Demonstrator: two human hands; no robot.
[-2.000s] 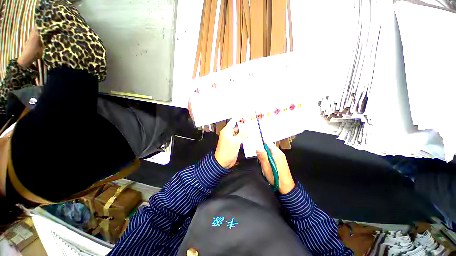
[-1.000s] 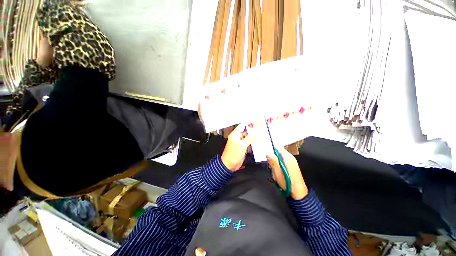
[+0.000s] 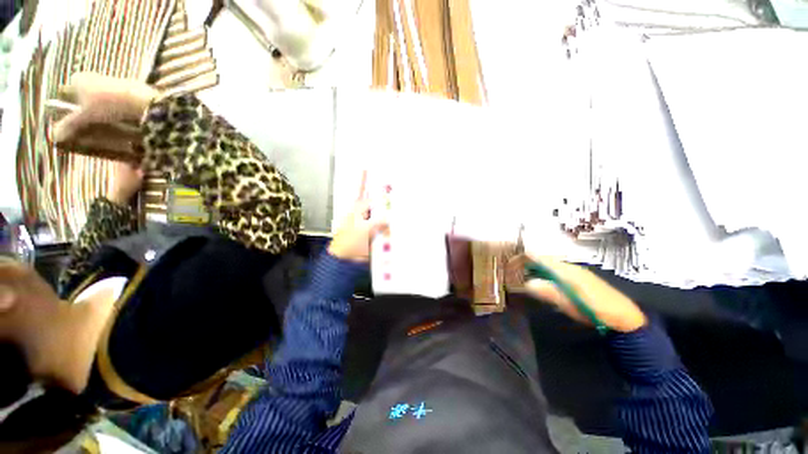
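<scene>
A white printed sheet (image 3: 412,253) with a column of small red marks hangs upright over the table's front edge. My left hand (image 3: 356,232) holds it at its left side. My right hand (image 3: 580,288) is blurred, to the right of the sheet, with green-handled scissors (image 3: 567,294) in it; the blades cannot be made out. Brown strips (image 3: 487,275) stick out over the table's edge between the sheet and my right hand. More long brown strips (image 3: 430,49) lie on the table beyond.
A coworker in a leopard-print sleeve (image 3: 226,168) is at the left, with hands on rows of striped strips (image 3: 89,177). A grey board (image 3: 297,133) lies beside that arm. White material with ragged edges (image 3: 664,177) covers the right side of the table.
The view has shifted left. The printed sheet has turned, its row of red marks now upright. My right hand with the scissors has moved right, away from the sheet. The coworker leans in closer.
</scene>
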